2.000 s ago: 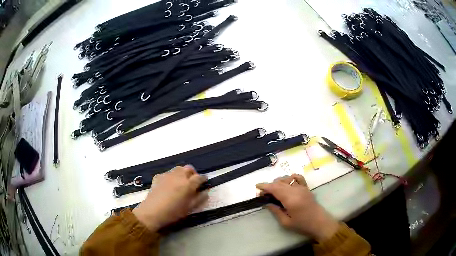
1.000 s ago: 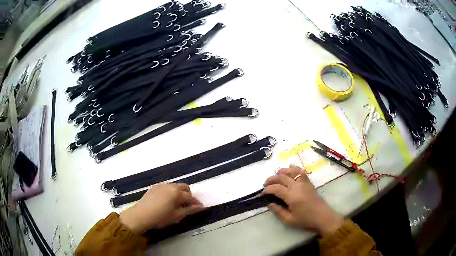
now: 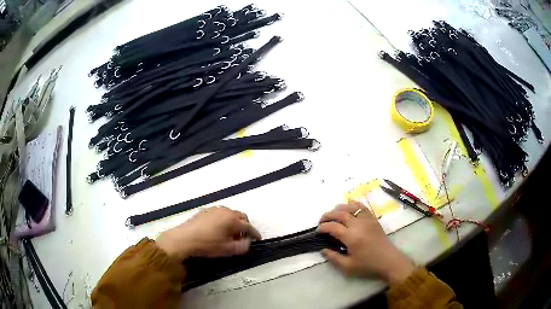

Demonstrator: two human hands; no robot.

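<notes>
A bundle of black webbing straps (image 3: pixel 272 253) lies near the table's front edge. My left hand (image 3: pixel 211 232) grips its left part, fingertips on the straps' upper edge. My right hand (image 3: pixel 356 241), with a ring on one finger, grips its right end. The bundle's end rings are mostly hidden by my hands and sleeve. A single black strap (image 3: pixel 220 194) with a ring at each end lies just beyond my hands. A large pile of black straps (image 3: pixel 175 90) lies behind it.
Another strap heap (image 3: pixel 471 90) is at right. Beside it are a yellow tape roll (image 3: pixel 412 110), dark pointed snips (image 3: pixel 411 199) and a slim white tool (image 3: pixel 449 158) with orange-red cord. At left are a pad (image 3: pixel 42 163) with a black rectangle (image 3: pixel 33 201), one lone strap (image 3: pixel 70 160) and pale webbing (image 3: pixel 30 111).
The straps that lay loose between the pile and my hands are down to one. The bundle in my hands looks thicker. Both hands have stayed near the front edge.
</notes>
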